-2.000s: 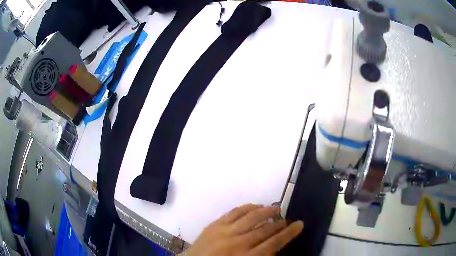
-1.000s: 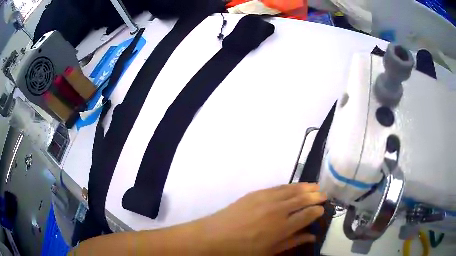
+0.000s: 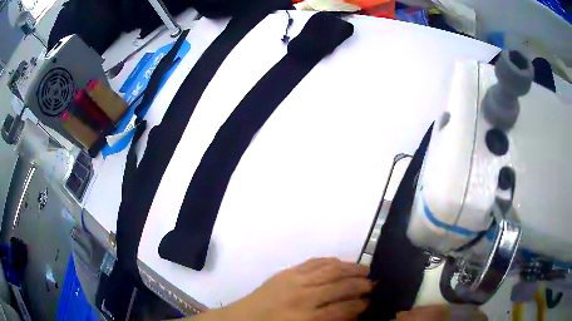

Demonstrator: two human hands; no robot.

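Note:
A black fabric strip (image 3: 401, 251) runs beneath the left side of the white sewing machine head (image 3: 458, 157), beside the presser foot area. My left hand (image 3: 313, 291) lies palm down at the strip's left edge, fingertips touching it. My right hand (image 3: 442, 312) is cut off by the bottom edge near the needle area; only a small part shows, and its grip is hidden. A folded black piece (image 3: 241, 144) lies mid-table with turned-over ends.
A longer black band (image 3: 166, 150) lies further left and hangs over the front edge. Thread cones (image 3: 94, 110) stand by a grey box (image 3: 59, 75) at far left, over a blue printed sheet (image 3: 147, 72). Yellow handle loop (image 3: 530, 304) is at lower right.
My right hand has come into view at the bottom. My left hand has drawn back left and lower than a second ago, and more of the black strip shows beside the needle area.

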